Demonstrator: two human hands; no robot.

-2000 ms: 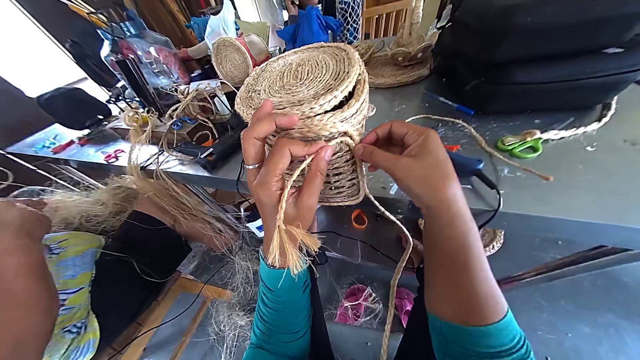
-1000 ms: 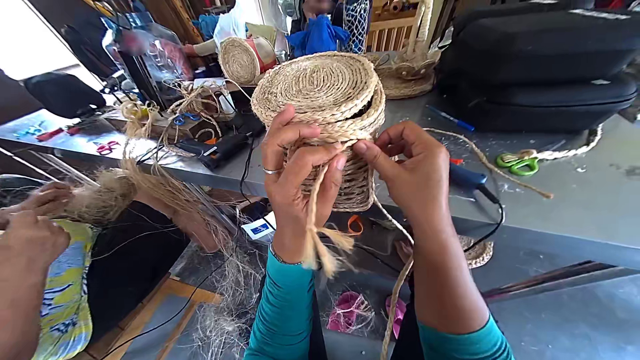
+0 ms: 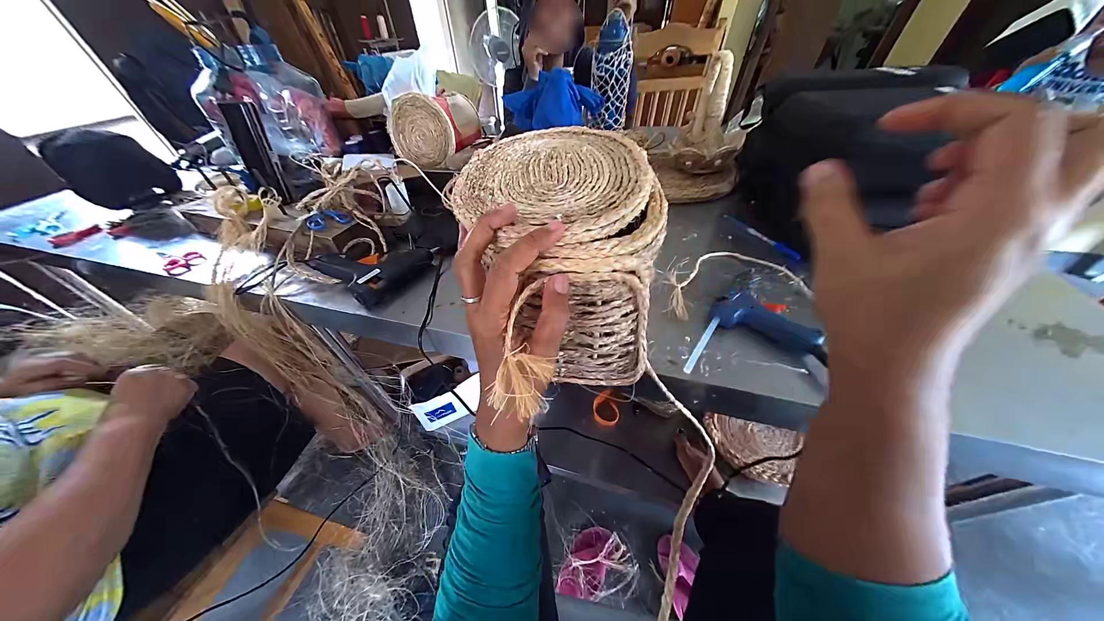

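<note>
A woven natural-fibre basket (image 3: 599, 332) with a round coiled lid (image 3: 561, 177) stands tilted near the table's front edge. My left hand (image 3: 509, 302) grips its left side, fingers over the rim and a braided cord (image 3: 517, 319) whose frayed end (image 3: 522, 379) hangs at the wrist. From the basket's right side a long cord (image 3: 690, 500) runs down past the table edge. My right hand (image 3: 957, 207), blurred, is raised to the right, away from the basket, fingers spread and nothing seen in them. A blue hot glue gun (image 3: 763, 323) with a glue stick lies below that hand.
Black cases (image 3: 828, 147) stand at the back right. A second coiled piece (image 3: 423, 129) and a blue cloth (image 3: 552, 99) are behind the basket. Red scissors (image 3: 181, 263) and a black tool (image 3: 371, 274) lie left. A co-worker's hands (image 3: 151, 392) hold loose fibre at far left.
My right hand has let go at the basket's right side and moved up and to the right. My left hand keeps its grip on the basket.
</note>
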